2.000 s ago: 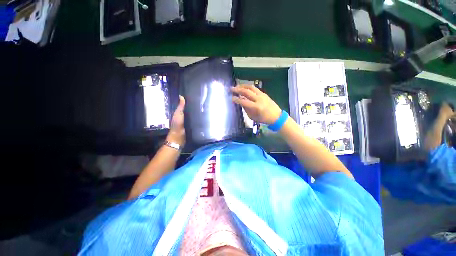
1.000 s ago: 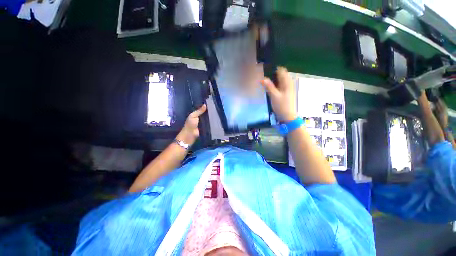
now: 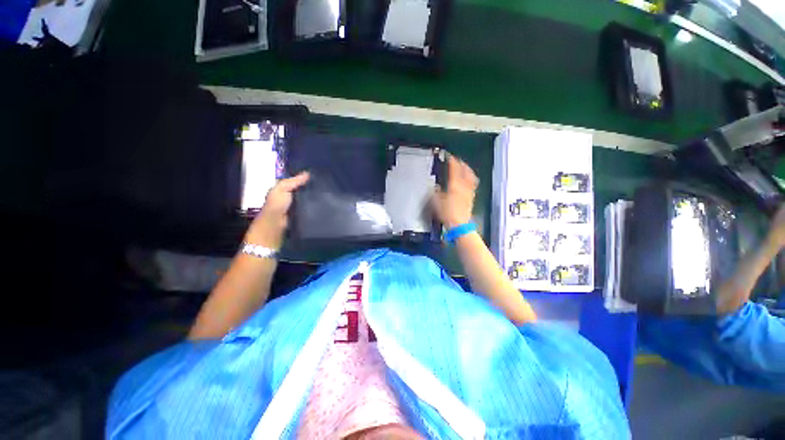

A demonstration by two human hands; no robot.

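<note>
An open tablet body (image 3: 411, 191) with a silver-grey panel lies in front of me. A dark, glossy flat panel (image 3: 340, 193) lies directly left of it. My right hand (image 3: 456, 193), with a blue wrist strap, grips the right edge of the tablet body; its fingers are slightly blurred. My left hand (image 3: 280, 206), with a metal bracelet, is at the left edge of the dark panel. Its fingertips meet the dark surface, and whether they grip it cannot be told. Another tablet body (image 3: 260, 172) lies left, in a black foam carrier.
A white board tray (image 3: 540, 155) with several small boards stands at right. Beyond it are white trays (image 3: 615, 258) and another tablet body in a carrier (image 3: 689, 249). Several units lie along the green line (image 3: 516, 69) behind a pale strip. A co-worker's arm (image 3: 744, 275) shows at far right.
The blurred tablet that was raised at my right hand is no longer held up. My right hand has moved left and down to a lying tablet body; my left hand has moved left.
</note>
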